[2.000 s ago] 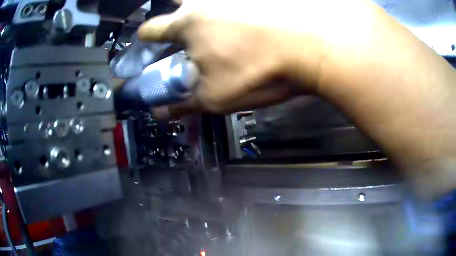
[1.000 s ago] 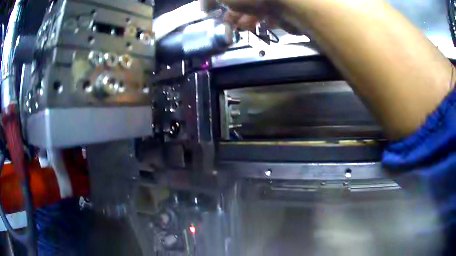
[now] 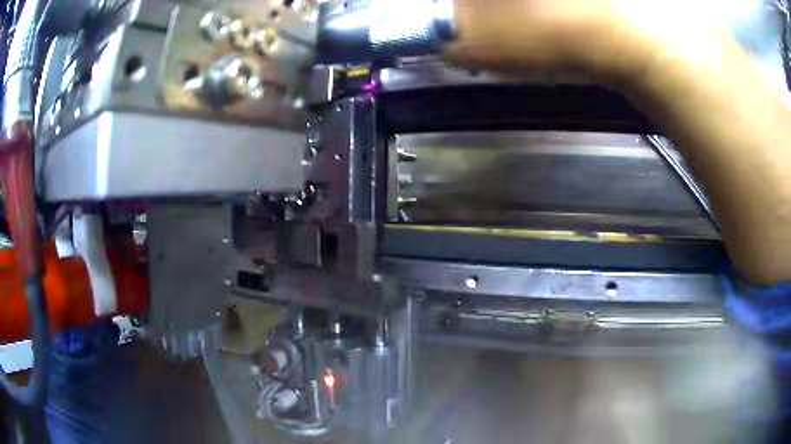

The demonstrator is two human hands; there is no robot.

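Observation:
My right hand reaches in from the right along the top edge, beside the rounded end of a silver knurled barrel. Its fingers are blurred, partly cut off or hidden, so I cannot tell whether it holds anything. The barrel sticks out to the right of a stacked grey metal stage block with screws and holes at the upper left. My left hand is not in view.
Long dark and silver rails cross the right side below my forearm. A clear fixture with a red light is at lower middle. An orange-red unit and a grey cable are at left, above blue fabric.
The view has shifted, so the stage block and barrel appear higher and further right than one second ago. My right hand still shows near the barrel's end. The whitish item seen earlier behind the barrel is out of sight.

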